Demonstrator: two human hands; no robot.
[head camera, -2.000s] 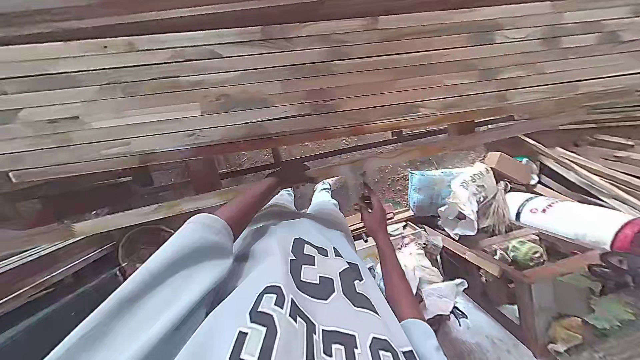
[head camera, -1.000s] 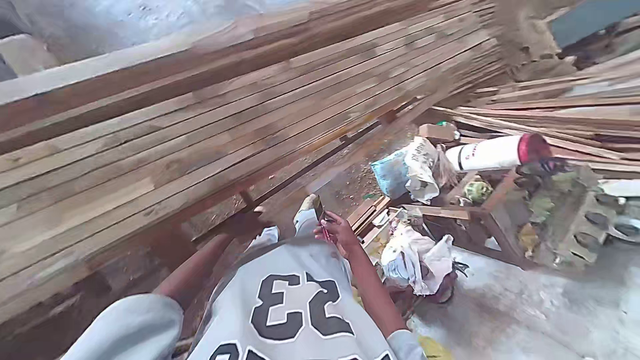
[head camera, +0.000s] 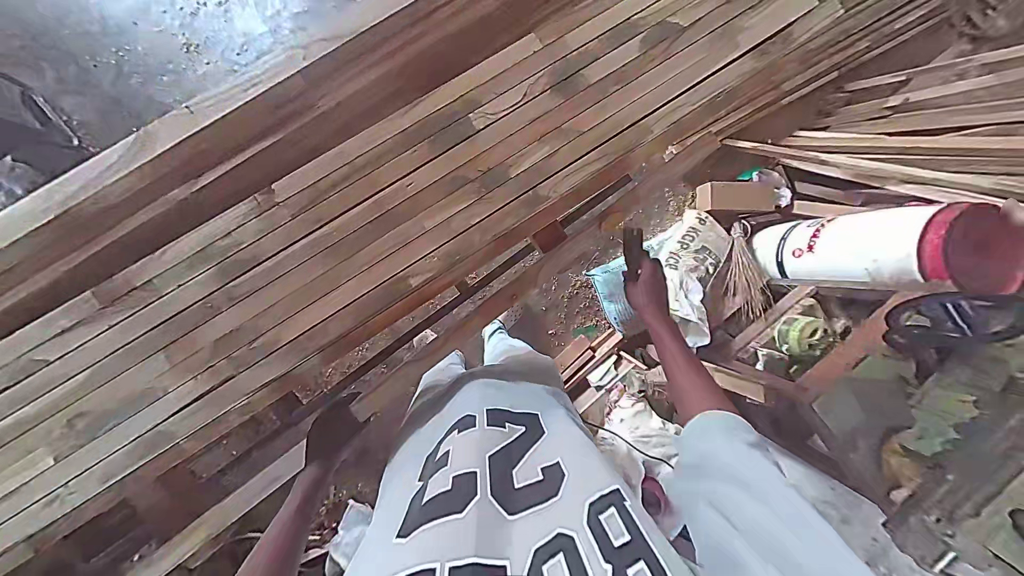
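My right hand (head camera: 646, 286) is closed around a small dark object (head camera: 633, 246), perhaps a tool, which sticks up from the fist; its kind is too blurred to tell. That hand is over the edge of a light blue sack (head camera: 614, 292), beside a white printed sack (head camera: 694, 248). My left hand (head camera: 332, 432) is low on the left, at the near side of a long wooden plank (head camera: 472, 324). Its fingers are dark and blurred, so its hold is unclear. Beyond both hands, long wooden boards (head camera: 416, 200) lie side by side and run diagonally across the view.
A white cylinder with a red end (head camera: 860, 244) lies at the right, near a straw broom (head camera: 744, 276) and a cardboard-coloured block (head camera: 736, 197). Loose wooden strips (head camera: 920, 160) are piled behind. White cloth or plastic (head camera: 640, 428) and wood offcuts (head camera: 596, 360) lie beside my legs.
My right hand has moved outward from near my legs to over the sacks, with the dark object still in it. The view has turned a great deal.
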